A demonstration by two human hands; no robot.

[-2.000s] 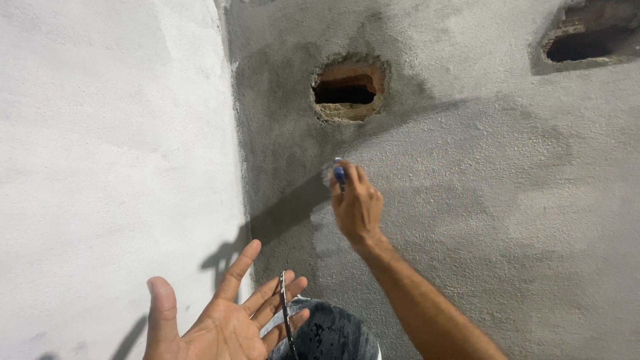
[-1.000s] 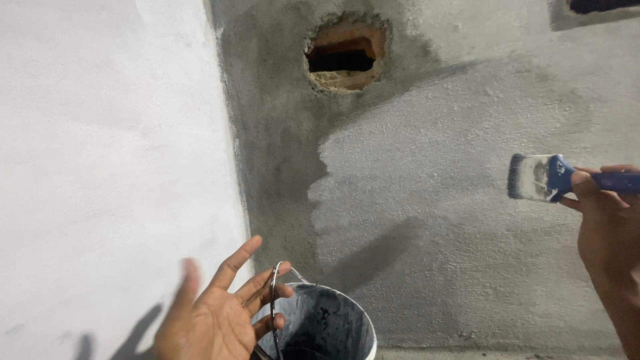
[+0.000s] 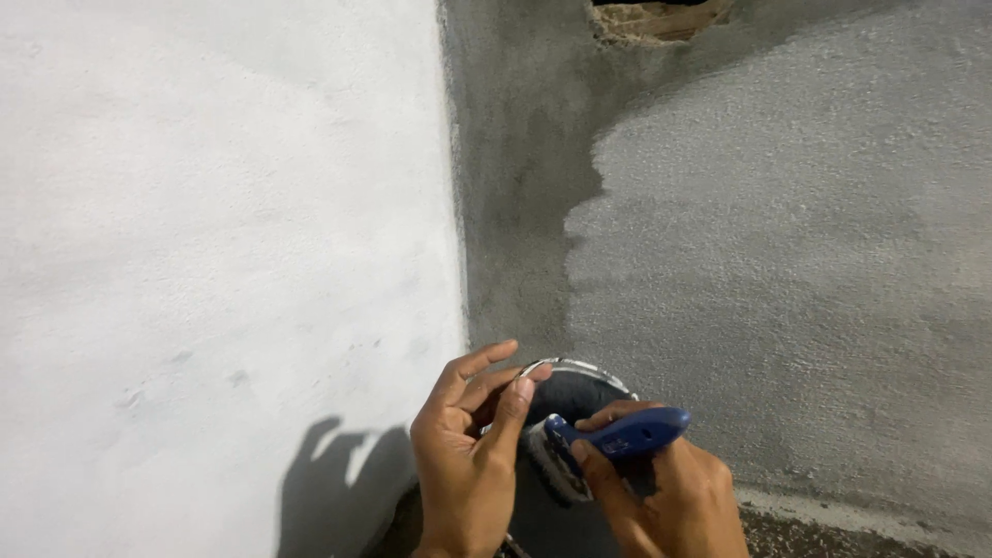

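Note:
My right hand (image 3: 682, 488) grips the blue handle of a wide paintbrush (image 3: 635, 434); its bristles, wet with whitish paint, are over the mouth of a dark bucket (image 3: 577, 391) at the bottom centre. My left hand (image 3: 473, 449) holds the bucket's thin wire handle between thumb and fingers, at the left side of the rim. Behind the bucket stands a grey wall, with a lighter coated area (image 3: 775, 232) on the right and a darker bare strip (image 3: 519, 194) by the corner. The bucket's lower part and its contents are mostly hidden.
A white wall (image 3: 232, 194) meets the grey one at a vertical corner left of centre. A rough-edged hole (image 3: 659, 23) in the grey wall shows at the top. Along the wall's foot at the lower right runs a speckled floor (image 3: 821, 535).
My right hand has brought the brush from the right side down to the bucket. My left hand's fingers have closed from a spread pose around the wire handle. The view has tilted down.

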